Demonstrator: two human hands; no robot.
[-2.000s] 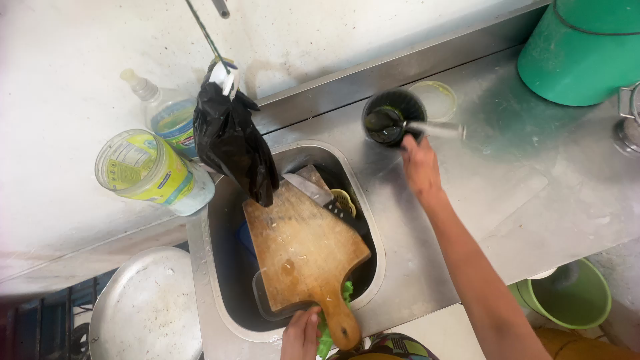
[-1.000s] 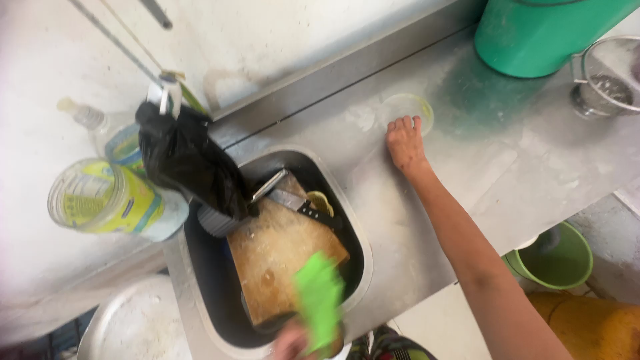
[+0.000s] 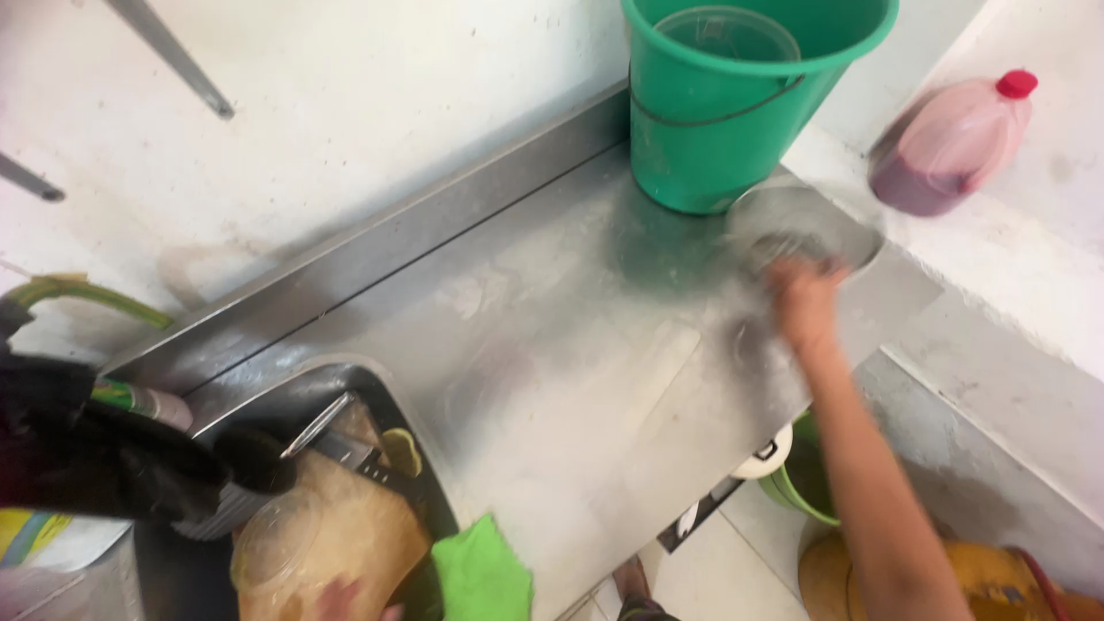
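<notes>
My right hand (image 3: 806, 297), blurred, is at the near side of a round metal vessel, possibly a strainer (image 3: 798, 228), beside the green bucket; whether its fingers are closed on it is unclear. Of my left hand (image 3: 393, 612) only a fingertip seems to show at the bottom edge, near a bright green cloth (image 3: 485, 565) at the sink's right rim. In the sink (image 3: 405, 392) lie a wooden cutting board (image 3: 371, 526) with a clear round lid (image 3: 280, 535) on it, a knife (image 3: 345, 448), a lemon or lime piece (image 3: 401, 452) and a dark cup (image 3: 254, 453).
A green bucket (image 3: 707, 147) stands against the wall behind the steel counter (image 3: 552, 405). On the ledge at right is a red-capped bottle (image 3: 957, 147). A black plastic bag (image 3: 95, 448) hangs at left. Below the counter are a light green bucket (image 3: 798, 474) and a yellow object (image 3: 983, 578).
My right hand has moved right from the lid's place on the counter to the metal vessel. The lid has left the counter. The view has swung right.
</notes>
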